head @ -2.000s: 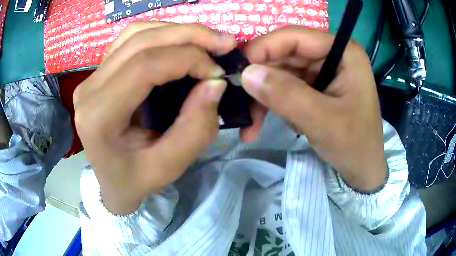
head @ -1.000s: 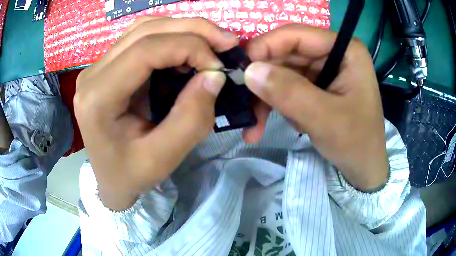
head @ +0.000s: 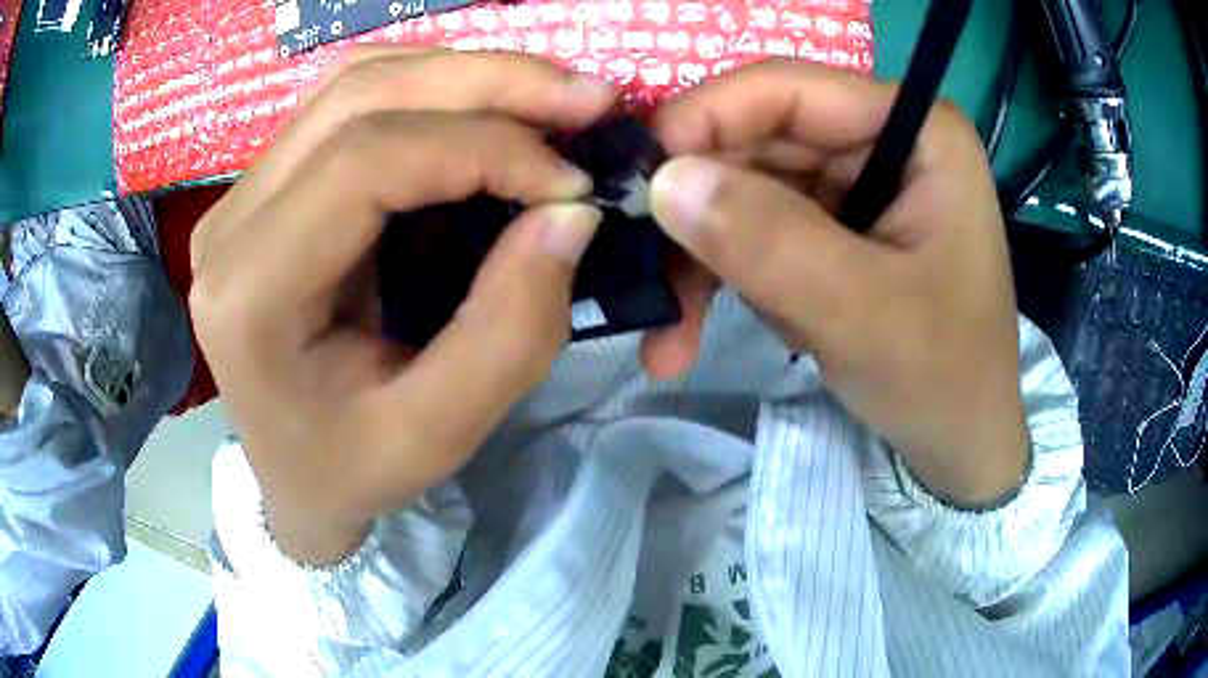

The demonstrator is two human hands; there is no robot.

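A black plastic housing (head: 623, 276) is held up in front of the smock, partly hidden by both hands. My left hand (head: 384, 265) holds it, with thumb and index finger pinched together near its upper end. My right hand (head: 835, 252) is at the housing's right side, its thumb tip on a small greyish pad (head: 639, 197) there. The black tweezers (head: 914, 113) are tucked in my right hand and point up. The pinched fingertips hide what lies between them.
Red bubble wrap (head: 199, 99) lies behind the hands, with a dark circuit board (head: 378, 19) at its top edge. An electric screwdriver (head: 1093, 93) with a cord is at the upper right on the green mat (head: 66, 146). Another person's striped sleeve (head: 80, 437) is at the left.
The housing has tilted slightly in the hands. The greyish pad by my right thumb showed larger a second ago and shows smaller now. Both hands have stayed in nearly the same place.
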